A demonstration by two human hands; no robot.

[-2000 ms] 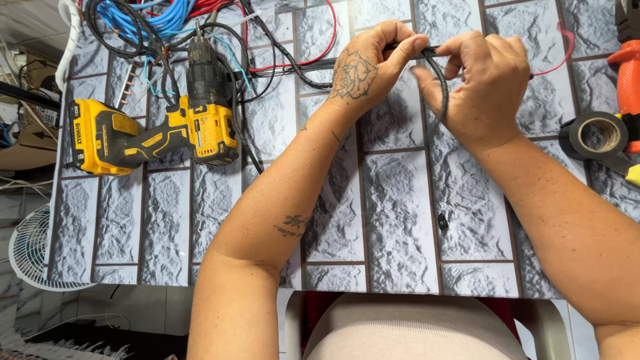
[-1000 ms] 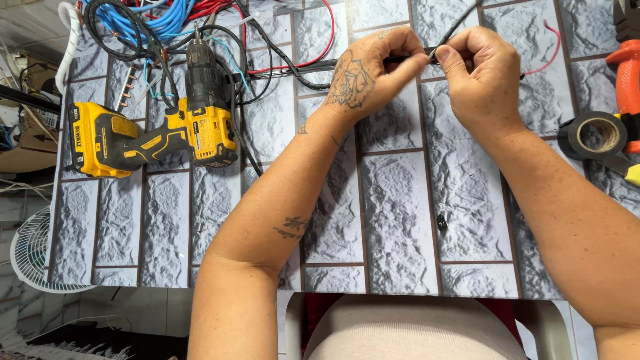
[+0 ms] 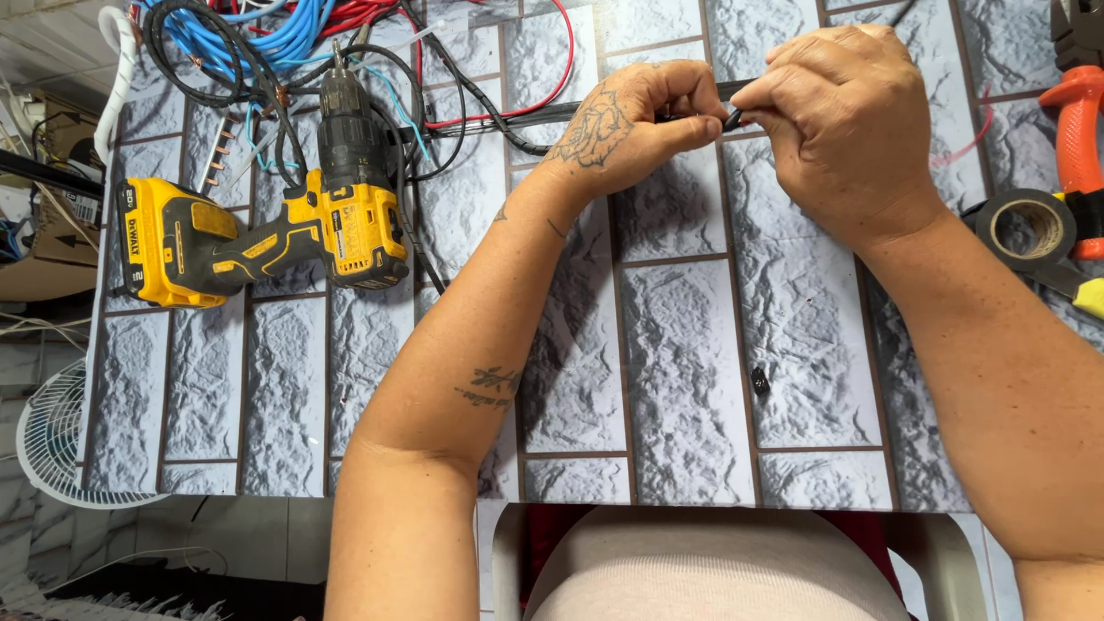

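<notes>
Near the top of the brick-patterned table, my left hand (image 3: 642,125) pinches a bundle of black cable between thumb and fingers. My right hand (image 3: 849,121) grips a black strand just to the right, its fingertips close to the left thumb. That strand's far end (image 3: 903,13) sticks up past the right knuckles. Black spiral-wrapped cable (image 3: 483,102) runs from the left hand toward the upper left. A red wire (image 3: 565,65) loops beside it, and a short red wire end (image 3: 979,142) shows right of the right hand. My fingers partly hide the cable where they meet.
A yellow and black DeWalt cordless drill (image 3: 345,207) lies on the left, by coiled blue wire (image 3: 259,39) and a strip with copper terminals (image 3: 217,151). At right are black tape (image 3: 1026,226) and orange-handled pliers (image 3: 1078,129). A small black piece (image 3: 760,380) lies on the table (image 3: 681,371).
Two seconds ago a black loop hung below my right hand; it no longer shows. The right hand has turned, its back now more toward the view. The left hand keeps its place.
</notes>
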